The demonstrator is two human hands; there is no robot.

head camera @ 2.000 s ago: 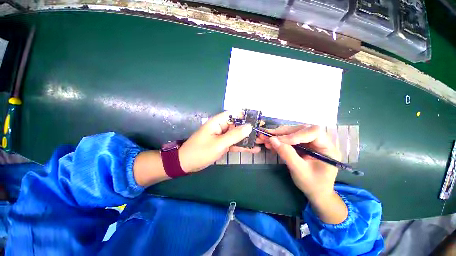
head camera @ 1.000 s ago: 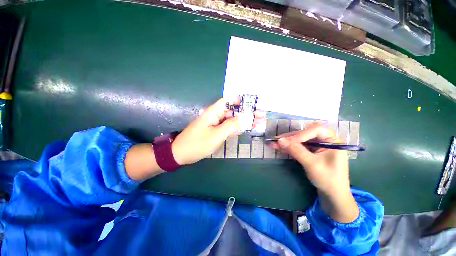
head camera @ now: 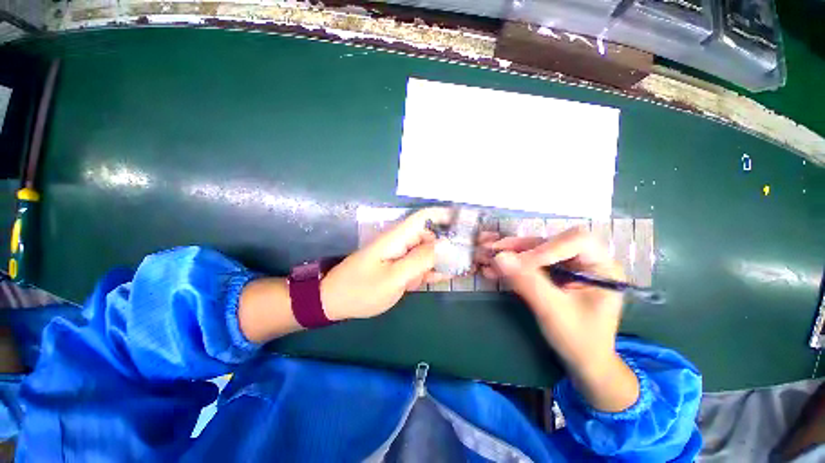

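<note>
My left hand (head camera: 384, 264) holds a small silvery electronic module (head camera: 457, 244) between thumb and fingers; the module is blurred. My right hand (head camera: 570, 289) holds a thin dark pen-like tool (head camera: 602, 282), its pale back end pointing right. The tool's tip is hidden or blurred by my right fingertips, which are at the module's right side. Both hands are over a sheet of grey-beige adhesive strips (head camera: 642, 249), which they partly cover. A white sheet (head camera: 508, 145) lies just beyond the strips.
A screwdriver (head camera: 27, 194) with a yellow and dark handle lies at the left edge. A clear plastic tray (head camera: 669, 41) is beyond the worn bench edge (head camera: 362, 32), near a brown block (head camera: 574, 56). A long narrow module (head camera: 819, 330) is cut off at the right edge.
Since one second ago, my left hand has lowered the module over the strips and turned it. My right fingertips now meet the module's side, and the tool has tilted, back end lower.
</note>
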